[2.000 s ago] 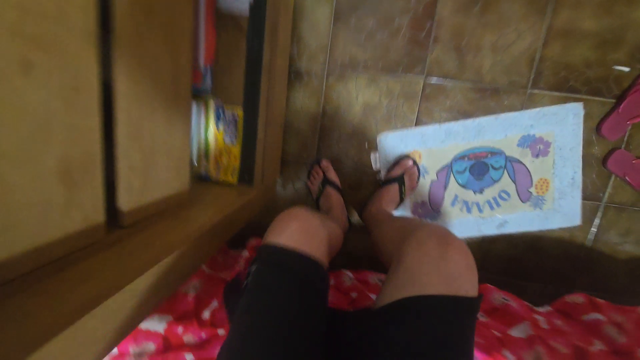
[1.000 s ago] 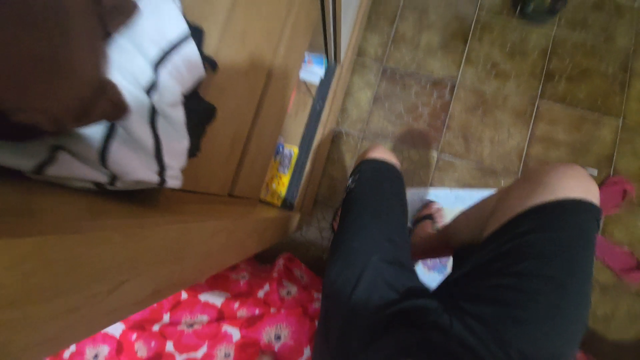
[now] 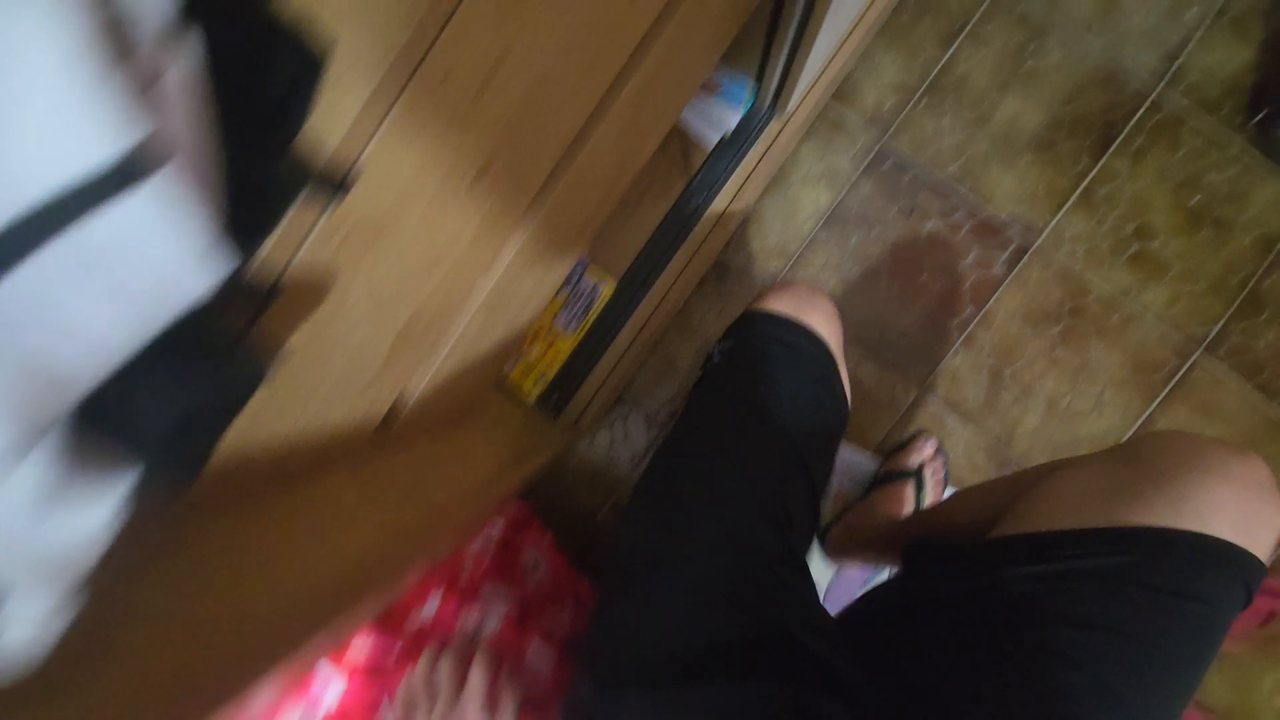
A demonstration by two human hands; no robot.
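Note:
My left hand [image 3: 455, 685] shows at the bottom edge, blurred, with its fingers extended on a red floral cloth [image 3: 500, 600]. Only the fingers are visible, and nothing shows held in them. White fabric with dark stripes [image 3: 90, 250] fills the upper left, with black fabric [image 3: 255, 110] beside it; both are strongly blurred. My right hand cannot be made out.
Left of my legs stands wooden furniture [image 3: 480, 190] with a dark track [image 3: 660, 255]. A yellow printed package [image 3: 562, 330] and a blue-and-white item [image 3: 720, 105] lie inside it. My sandaled foot [image 3: 900, 490] is over the mat on the tiled floor [image 3: 1060, 330].
The view has swung left. The striped fabric, absent from the oldest frame, now fills more of the left side. My left hand's fingers have appeared on the red cloth.

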